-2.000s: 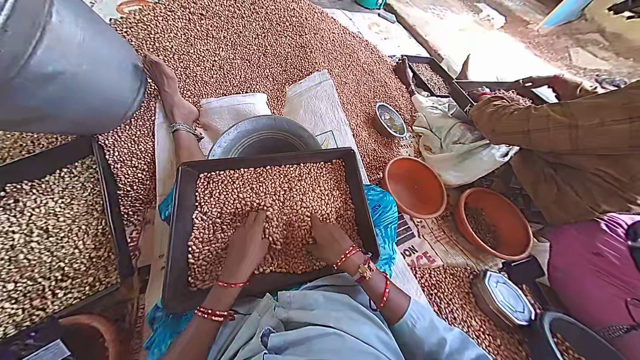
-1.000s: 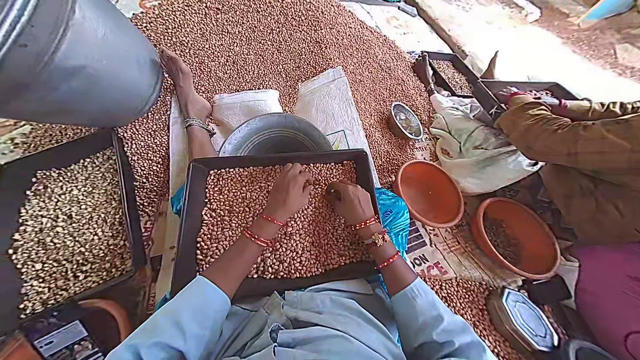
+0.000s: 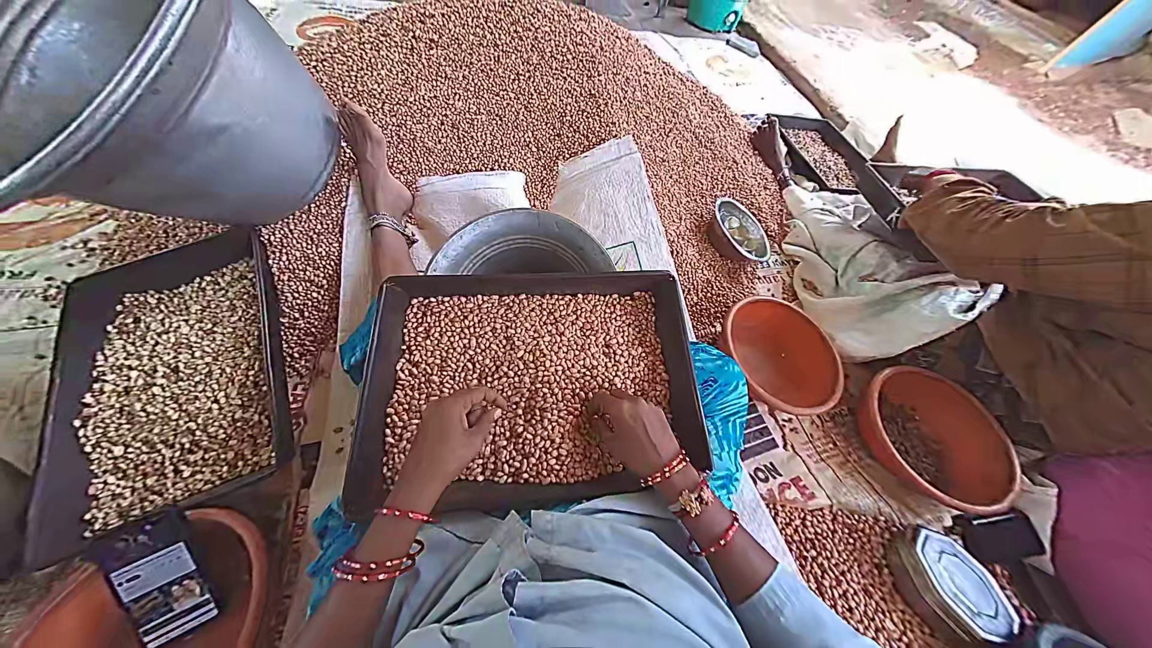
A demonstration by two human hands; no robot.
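Note:
A black rectangular tray (image 3: pixel 364 432) lies across my lap, filled with reddish-brown nuts or beans (image 3: pixel 540 360). My left hand (image 3: pixel 457 430) is over the tray's left half, thumb and forefinger pinched together; whether something small is between them cannot be told. My right hand (image 3: pixel 633 430) rests low over the right half, fingers curled down at the beans, their tips partly hidden. Beyond the tray's far edge a round metal basin (image 3: pixel 522 236) shows in part. At the left, another dark tray (image 3: pixel 72 360) holds paler beans (image 3: pixel 184 387).
A large heap of beans (image 3: pixel 540 90) spreads ahead. A metal bucket (image 3: pixel 207 117) stands upper left. Clay bowls (image 3: pixel 783 355) (image 3: pixel 981 441), a small metal bowl (image 3: pixel 740 230) and a lidded tin (image 3: pixel 963 585) are at the right, beside a person's brown sleeve (image 3: pixel 1062 243). A phone (image 3: pixel 157 580) lies lower left.
My hands were close together near the tray's upper middle one second ago. They are now lower and farther apart, the left one toward the tray's left side.

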